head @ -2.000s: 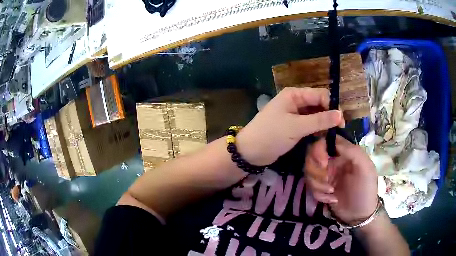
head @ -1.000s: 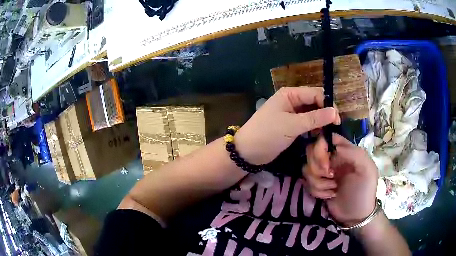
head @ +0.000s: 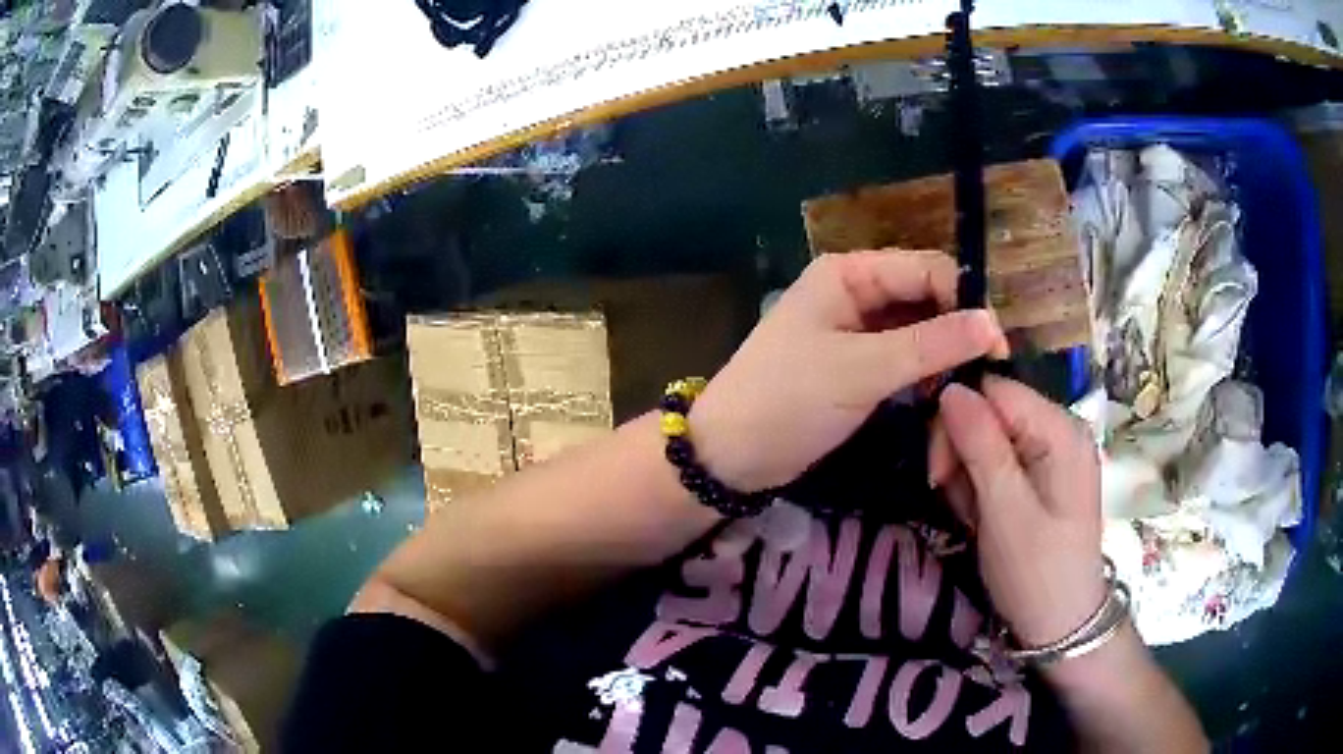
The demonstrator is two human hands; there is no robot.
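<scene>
A long, narrow black fabric strip [head: 966, 177] runs upright from the white table's edge down to my hands. My left hand [head: 832, 368], with a dark beaded bracelet, pinches the strip between thumb and fingers. My right hand [head: 1024, 479], with a metal bangle, is just below, its thumb and fingertips closed together at the strip's lower end. The strip's end is hidden at the fingertips. Both hands are bare and in front of my dark shirt.
A white table [head: 663, 59] with a wooden edge crosses the top, bearing black coiled loops [head: 474, 21]. A wooden board [head: 884, 214] lies beside a blue basket [head: 1296, 295] of cream fabric [head: 1164, 324]. Cartons [head: 508, 390] and an orange-edged item [head: 317, 309] are at left.
My right hand has closed its thumb and fingertips near the strip's lower end, and its palm is less visible. The strip has shifted slightly left since the first frame. My left hand keeps its pinch.
</scene>
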